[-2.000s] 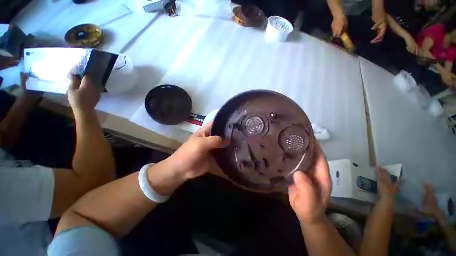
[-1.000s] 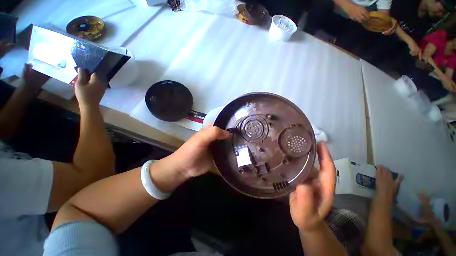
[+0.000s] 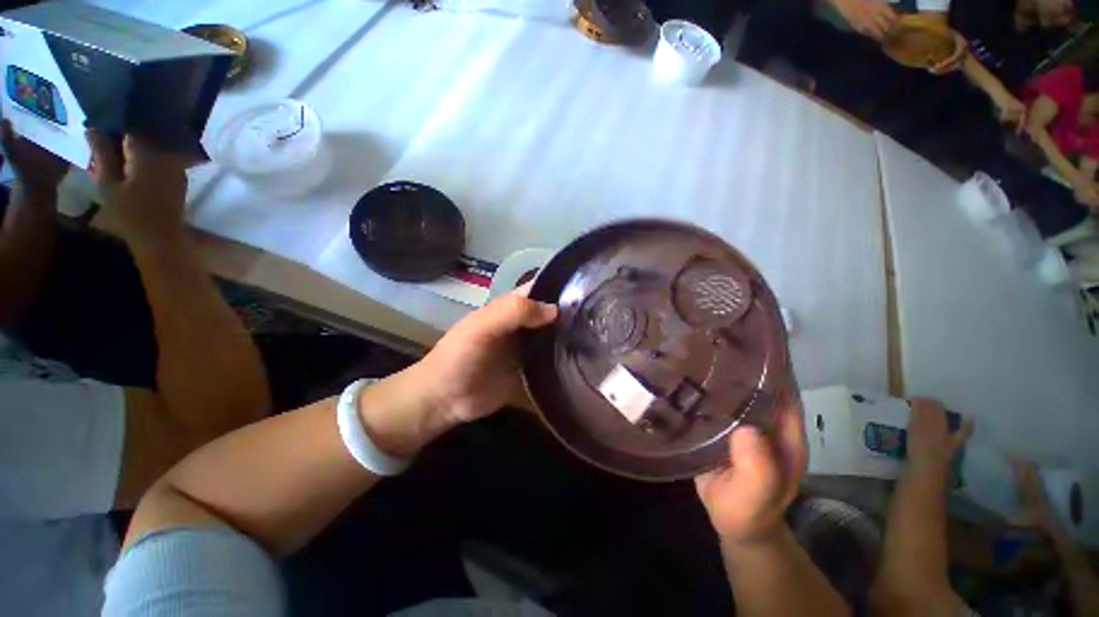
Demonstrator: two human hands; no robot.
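A dark brown round base [image 3: 663, 350] is held up in front of me, its inside facing me, with two round grilles, small posts and a pale square patch. My left hand [image 3: 482, 356] grips its left rim, thumb on the edge. My right hand [image 3: 757, 470] grips its lower right rim. Both hands are bare, and their fingers behind the base are hidden. A second dark round part [image 3: 407, 231] lies on the table beyond my left hand, partly over a red and white printed card [image 3: 464, 280]. A pale rounded part beside the card is half hidden behind the base.
The table [image 3: 542, 133] has a white covering. At left a person holds a white and dark box [image 3: 109, 78] near a white round shell [image 3: 275, 147]. A white cup [image 3: 686, 54] stands at the far side. At right a person's hand touches a white box [image 3: 850, 430].
The base has turned anticlockwise in my hands and moved slightly right. The neighbour's box at left has turned and moved left, uncovering the white shell. A person opposite now holds a yellow-brown round part.
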